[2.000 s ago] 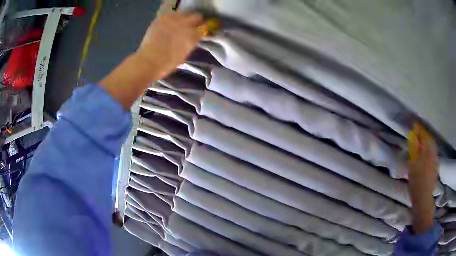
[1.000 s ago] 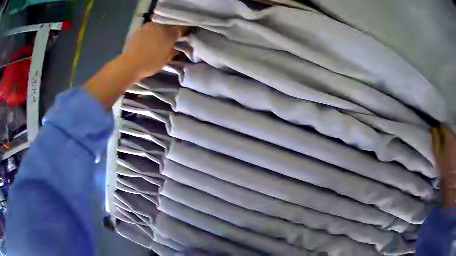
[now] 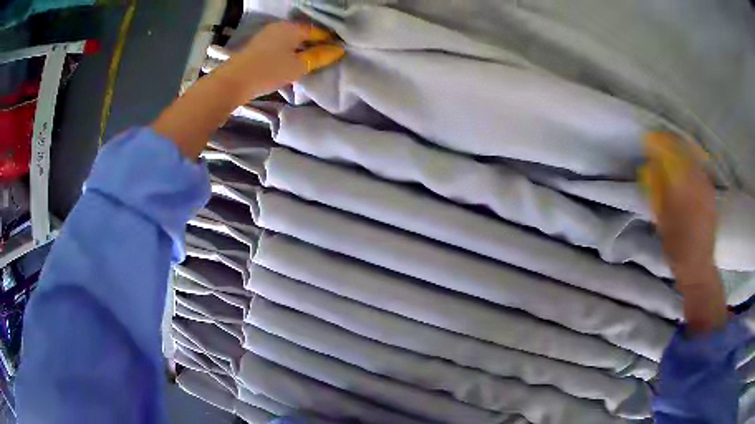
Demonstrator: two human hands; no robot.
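A large pale grey cloth panel (image 3: 430,240) lies in long parallel folds running from upper left to lower right. Its pinched heading (image 3: 217,290) shows along the left side. My left hand (image 3: 286,56), with yellow-orange finger covers, pinches the cloth at the top of the heading. My right hand (image 3: 680,207), also with yellow finger covers and slightly blurred, is on the panel at the right; its fingertips touch the cloth, and whether they grip it I cannot tell. Between my hands lies a wide, loose, flatter stretch of cloth.
A pale rack end rail (image 3: 203,41) runs along the left of the cloth. Further left are dark floor with a yellow line (image 3: 116,70), a white metal frame (image 3: 43,141) and a red cloth or bag (image 3: 15,132). More smooth grey cloth (image 3: 613,50) lies beyond at the upper right.
My right hand has moved left and up across the cloth. My left hand has shifted slightly right at the top edge. The upper folds have spread into a wider, smoother stretch.
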